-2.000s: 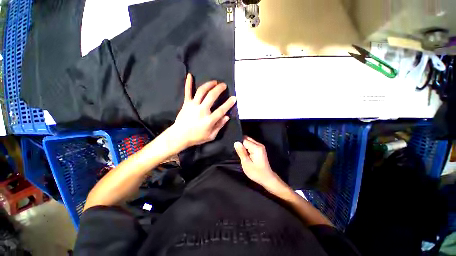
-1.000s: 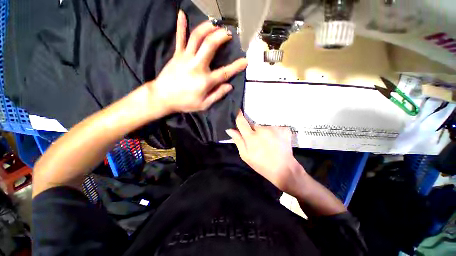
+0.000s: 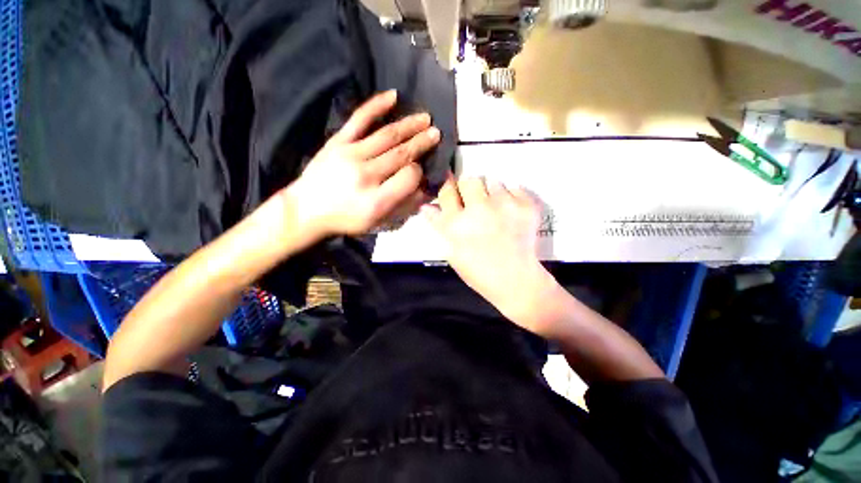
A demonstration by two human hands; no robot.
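Observation:
Black garment cloth (image 3: 255,85) lies bunched on the left of the white table, its straight right edge running up to the sewing machine (image 3: 651,57). The needle area is at the top centre, partly hidden by the machine head. My left hand (image 3: 363,179) lies on the cloth near that edge, fingers spread and pressing it flat. My right hand (image 3: 491,231) is at the cloth's near corner, its thumb and index finger pinching the edge beside my left hand. The exact fingertip contact is partly hidden.
Green-handled thread snips (image 3: 755,160) lie on the right of the table, beyond the printed ruler marking (image 3: 680,225). A blue basket (image 3: 28,236) stands at the left edge and more blue baskets are under the table. A red stool (image 3: 42,357) is at the lower left.
The cloth has moved up past the needle area and bunched more on the left. Both hands have drawn close together; my right hand has moved up along the edge, my left slightly down.

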